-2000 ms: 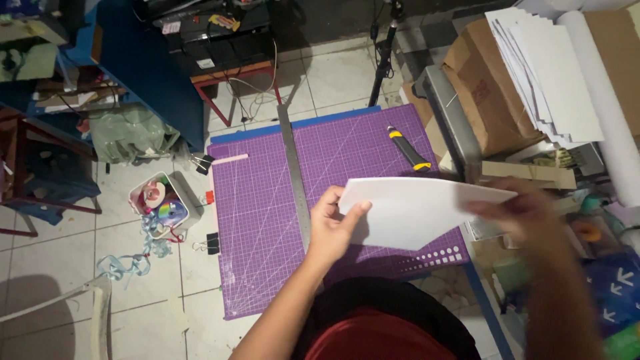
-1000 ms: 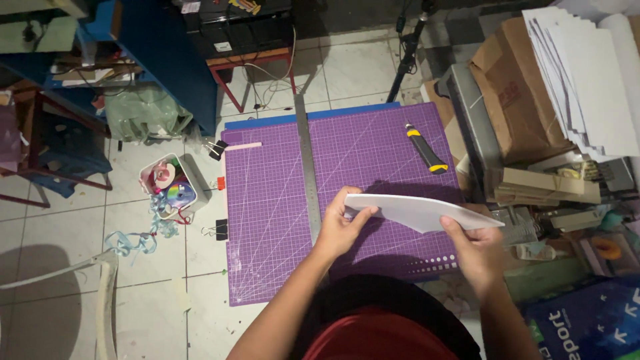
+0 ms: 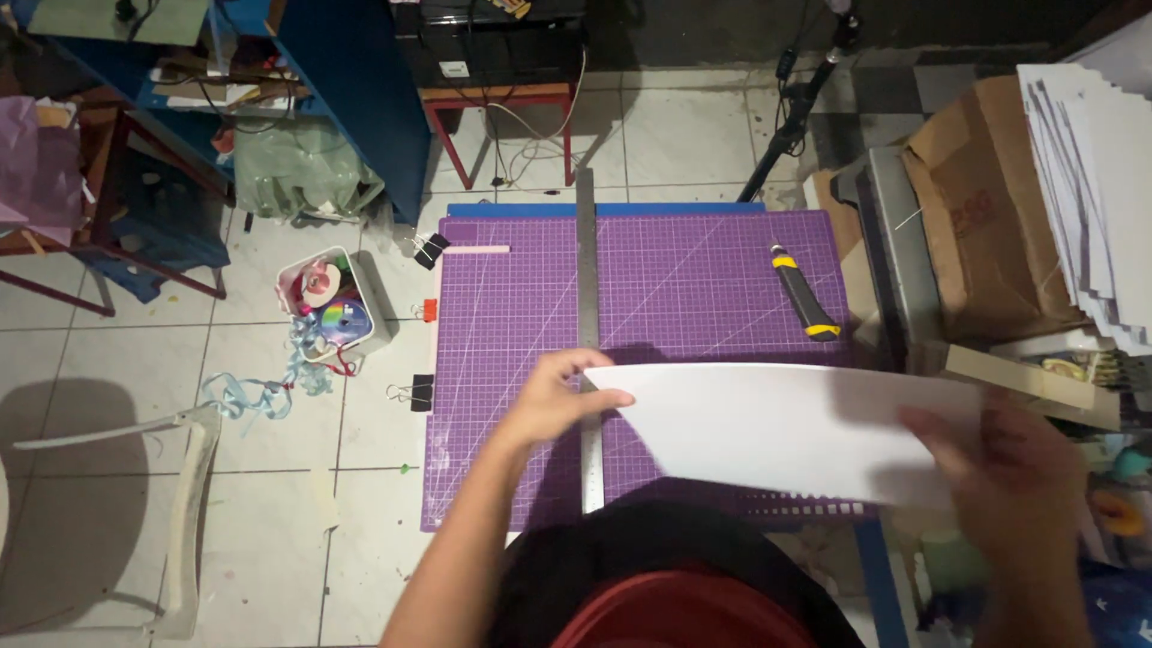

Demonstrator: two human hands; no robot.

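White paper (image 3: 774, 427), seemingly a stack of sheets, is held above a purple cutting mat (image 3: 513, 333). My left hand (image 3: 562, 400) pinches its left corner between thumb and fingers. At the right end my right hand (image 3: 1008, 459), blurred, grips the paper. A steel ruler (image 3: 587, 270) lies lengthwise across the mat, its lower part partly behind my left hand and the paper. Near the mat's right edge rests a yellow and black utility knife (image 3: 804, 292). Black binder clips (image 3: 421, 393) and an orange one (image 3: 430, 310) sit along the left edge.
A white bin (image 3: 369, 310) of ribbon spools stands on the tiled floor to the left. At the right are a brown paper bag (image 3: 963, 216) and a stack of white paper (image 3: 1089, 198). A black tripod or stand (image 3: 783, 144) rises behind the mat.
The paper was seen nearly edge-on a second ago; its broad face now shows. My right hand has moved outward, to the right.
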